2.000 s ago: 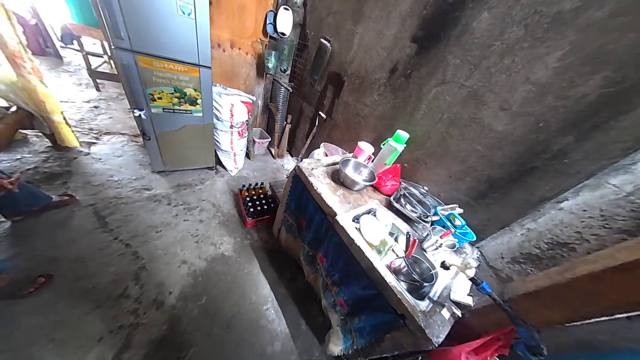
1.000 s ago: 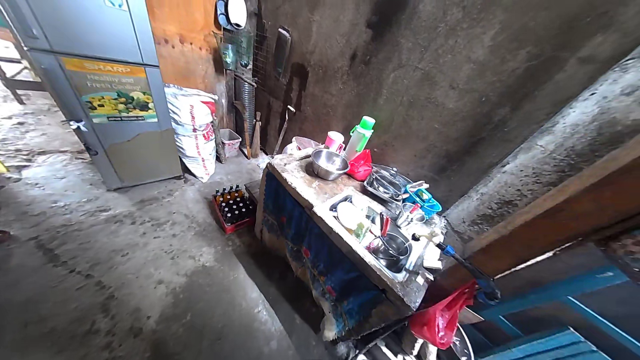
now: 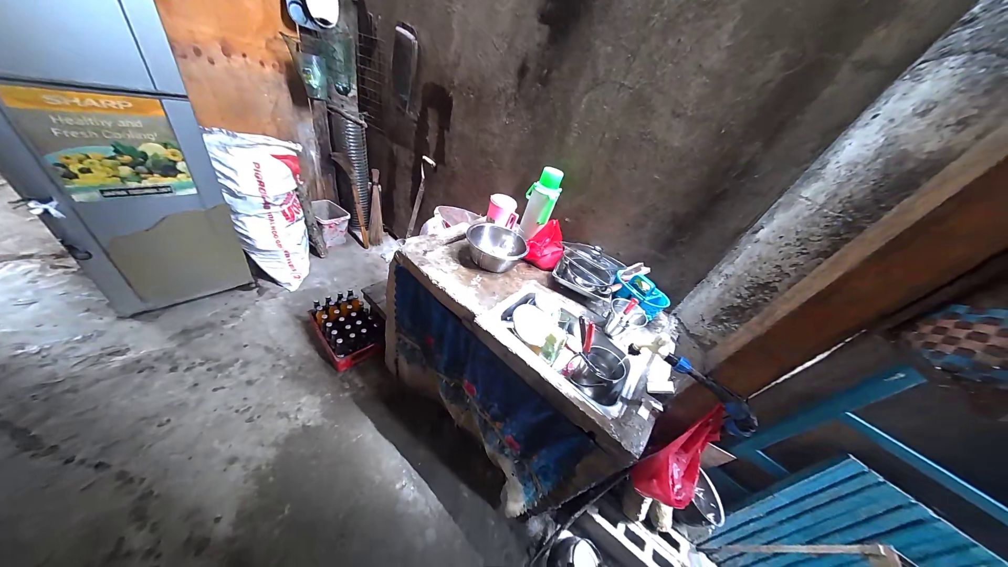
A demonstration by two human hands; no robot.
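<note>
Neither of my hands is in view. A concrete counter with a sink (image 3: 504, 309) stands at the centre right. In the sink lie a white plate (image 3: 533, 323) and a metal pot (image 3: 598, 367), among other dishes. A stainless steel bowl (image 3: 497, 247) rests on the counter's far part, beside a red plastic bag (image 3: 544, 246). Behind them are a pink pitcher (image 3: 502, 210) and a bottle with a green cap (image 3: 542, 203). A dish rack (image 3: 587, 269) and a blue basket (image 3: 644, 293) sit along the wall side. Dark blue cloth (image 3: 480, 378) hangs down the counter's front.
A red crate of bottles (image 3: 346, 331) is on the concrete floor left of the counter. Farther back stand a grey refrigerator (image 3: 118, 213) and a white sack (image 3: 260, 205). A red bag (image 3: 681, 465) hangs at the counter's near end, by blue slatted wood (image 3: 858, 512).
The view has swung right and nearer the counter. A person's legs and sandalled feet, at the left edge two seconds ago, are out of view.
</note>
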